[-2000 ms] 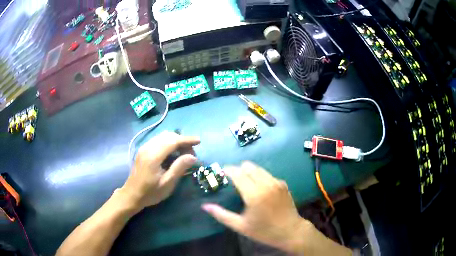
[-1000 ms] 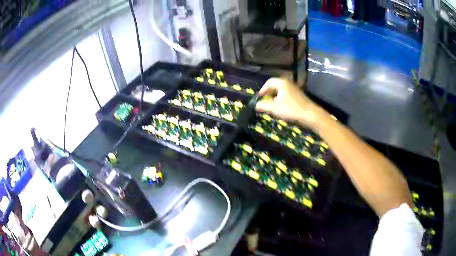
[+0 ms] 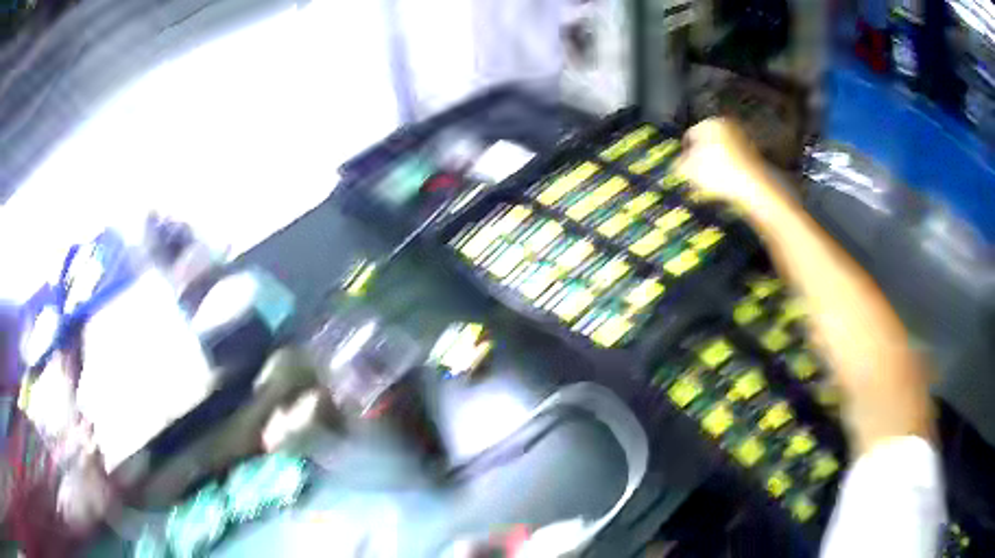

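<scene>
The view is strongly blurred. My right hand [image 3: 715, 161] is at the far end of the black component tray [image 3: 655, 354], at the upper right. Its fingers look curled, but whether it holds a board cannot be told. Rows of yellow-topped boards [image 3: 584, 256] lie in the tray's compartments. More of these boards [image 3: 747, 409] lie in the nearer compartment, left of my forearm. My left hand is not in view.
A single board [image 3: 463, 349] lies on the bench left of the tray. The white cable [image 3: 622, 436] loops near the bottom middle. Flat green boards [image 3: 235, 496] and the white-topped instrument [image 3: 142, 371] are at the lower left.
The view has swung from the mat to the trays, and since the last frame the scene has shifted right and blurred. My right hand has stayed over the tray's far part.
</scene>
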